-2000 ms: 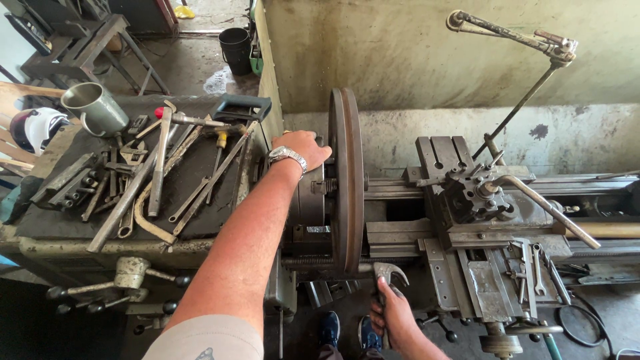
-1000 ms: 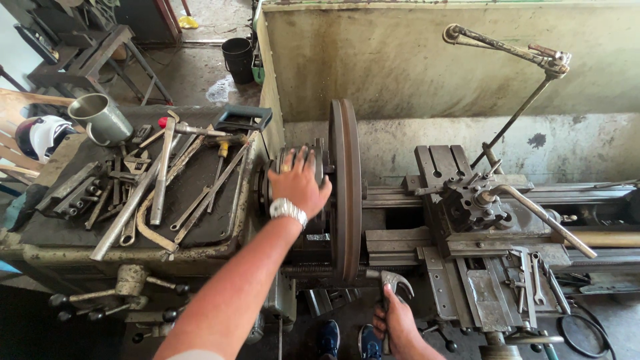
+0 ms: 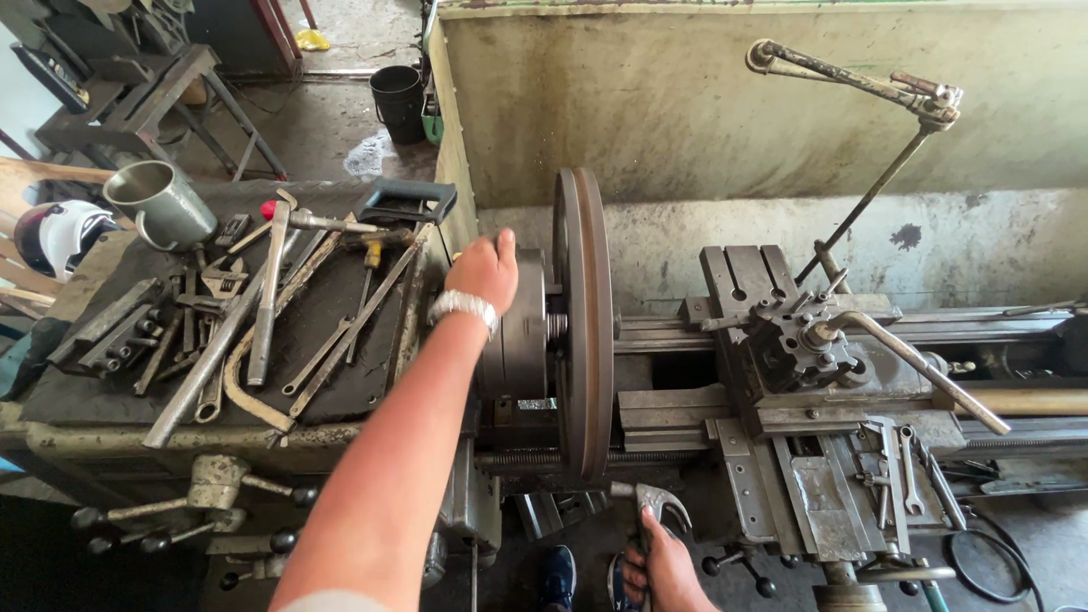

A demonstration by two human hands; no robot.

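A large grooved metal wheel [image 3: 585, 323] stands upright in the lathe chuck [image 3: 520, 327], a threaded part showing between the two. My left hand [image 3: 483, 274], with a metal-banded watch at the wrist, rests at the top left of the chuck. Its thumb side is up, and the other fingers are partly hidden, so whether they grip the chuck is unclear. Below and right of the wheel, my right hand [image 3: 654, 565] is closed around the handle of a claw hammer [image 3: 654, 500]. The hammer's face points left, just beneath the wheel's lower rim and apart from it.
Wrenches, a hacksaw [image 3: 246, 357], metal bars and a metal mug [image 3: 161, 204] lie on the headstock top at left. The tool post [image 3: 807, 348] with its long handle stands right of the wheel. Calipers [image 3: 892, 476] and spanners lie on the carriage. Control levers [image 3: 204, 501] project below the headstock.
My left hand was spread over the top of the chuck one second ago; it is now turned on its side at the chuck's left. My right hand keeps the hammer low beside the wheel.
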